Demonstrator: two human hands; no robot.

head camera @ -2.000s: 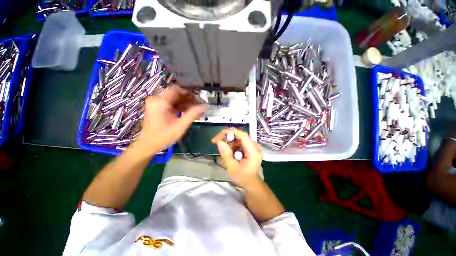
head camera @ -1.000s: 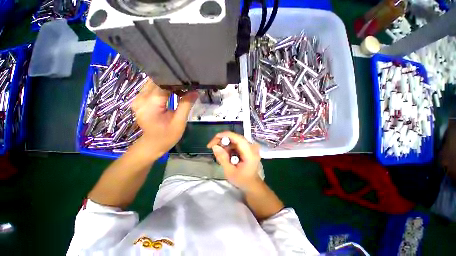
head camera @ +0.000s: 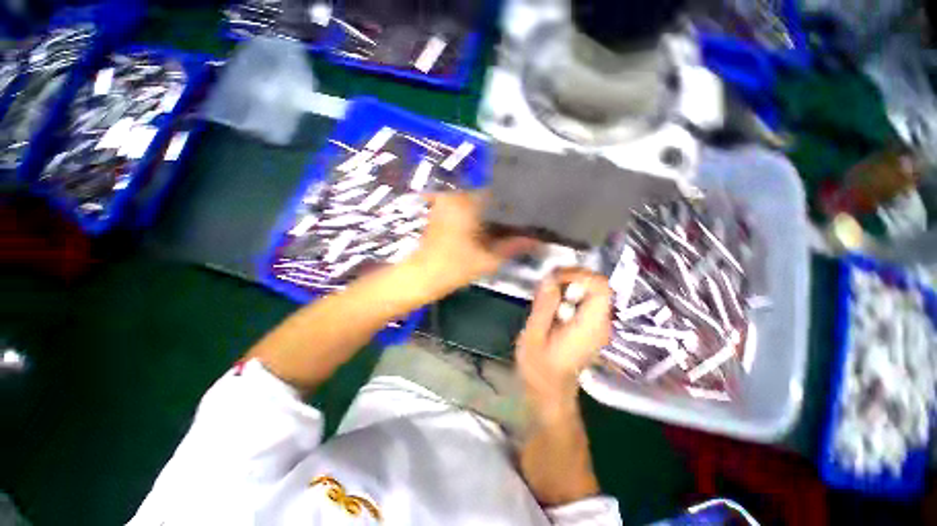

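Observation:
My left hand [head camera: 457, 241] is blurred and reaches to the left side of the grey metal press [head camera: 560, 190]. Its fingertips are partly hidden by the press, so I cannot tell if it holds anything. My right hand [head camera: 567, 324] is curled in front of the press, closed around slim metal tubes [head camera: 572, 295] whose pale round ends show. The white press fixture [head camera: 514, 275] shows partly between the hands. The blue tray [head camera: 275, 247] of silver tubes is left of the press. The translucent white bin [head camera: 786, 339] of tubes is right of it.
More blue trays [head camera: 190, 98] with parts lie at the far left and across the bench. A small clear plastic box [head camera: 264, 87] is behind the left tray. A blue tray [head camera: 834, 375] of white parts and an amber bottle [head camera: 878, 185] are at the right.
The view has turned and blurred, so the bench appears tilted and shifted right. My right hand with the tubes is now closer to the fixture. My left hand remains beside the press.

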